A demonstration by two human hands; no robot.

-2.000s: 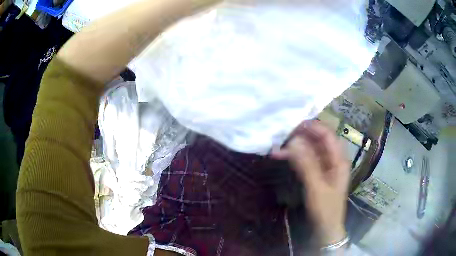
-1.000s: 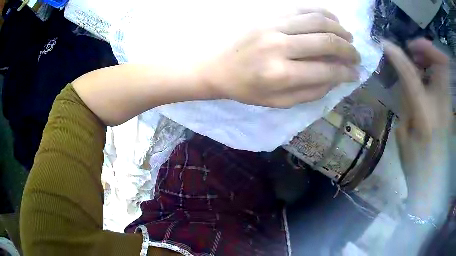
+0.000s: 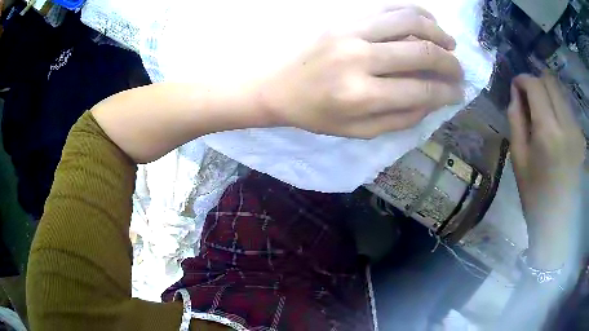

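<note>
The bright, overexposed white fabric piece (image 3: 310,158) spreads from the top centre to the machine bed, its lower edge over the lap. My left hand (image 3: 361,81) lies on top of it, back upward, fingers together and bent down near its right edge; the fingertips are partly hidden. My right hand (image 3: 546,129) is off the fabric at the right, by the machine's dark parts, fingers bent and blurred. I cannot tell whether it holds anything. The lint-covered machine bed (image 3: 423,184) shows below the fabric edge; the needle area is not clearly visible.
A crumpled white pile (image 3: 161,220) lies left of the plaid apron (image 3: 258,258). A dark garment heap (image 3: 58,123) is at the upper left. Thin thread tails (image 3: 455,253) hang below the machine bed. Worn machine parts fill the upper right.
My left hand has come down onto the fabric since two seconds ago. My right hand has left the fabric's lower edge and moved right and up; its fingers have bent in since one second ago.
</note>
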